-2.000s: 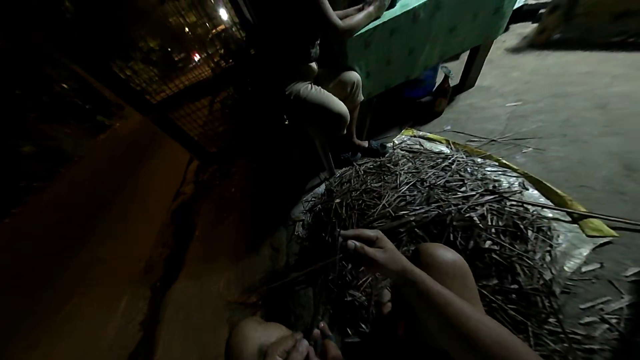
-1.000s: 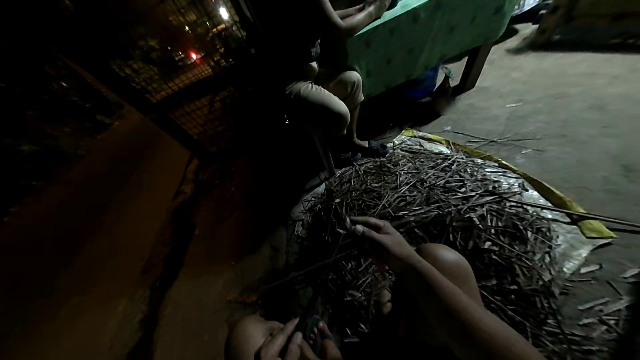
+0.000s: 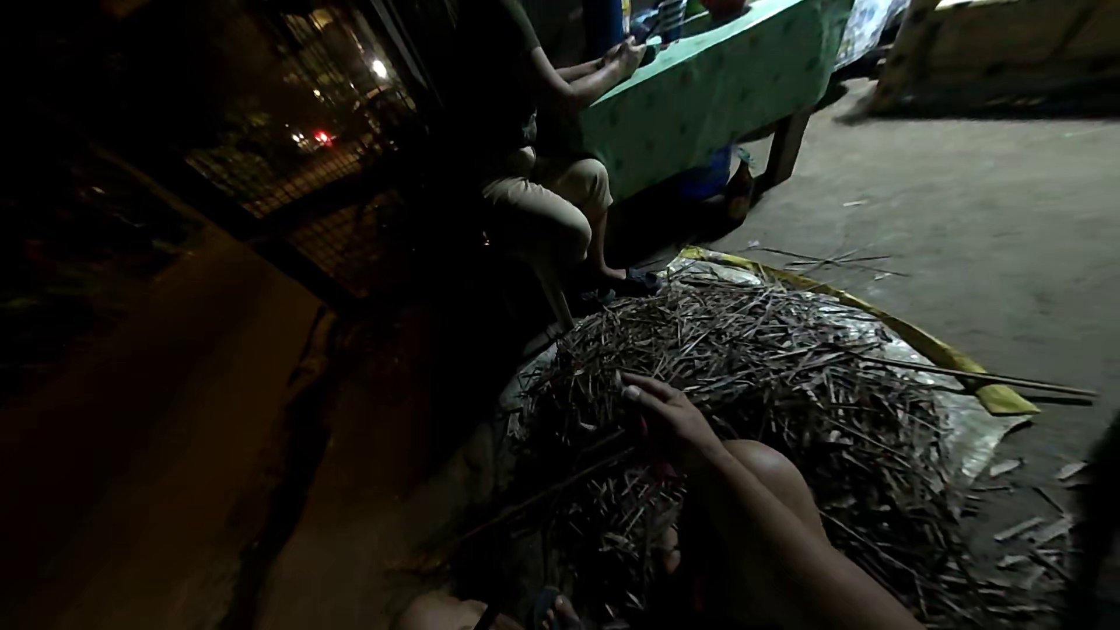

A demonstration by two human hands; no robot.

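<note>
My right hand (image 3: 669,411) reaches in from the lower right over a wide heap of thin dry sticks or split stalks (image 3: 744,341). Its thumb and forefinger are close together near the heap's left part; whether a thin piece is between them is too dark to tell. A long thin stick (image 3: 547,497) slants below that hand. At the bottom edge, partly cut off and in shadow, is what looks like my left hand (image 3: 499,619), beside a small dark object (image 3: 544,604). Its grip is hidden. My bent knee (image 3: 770,472) shows behind my right forearm.
The heap lies on a pale sheet with a yellow edge (image 3: 927,346); long sticks (image 3: 989,374) jut out rightward. Beyond it, a seated person (image 3: 542,201) has both hands at a green-covered table (image 3: 700,122). A bottle (image 3: 739,192) stands below. Loose chips (image 3: 1019,529) lie at right.
The hand at the bottom edge has moved lower and shows less than a second ago. My right hand remains over the heap with only a slight shift.
</note>
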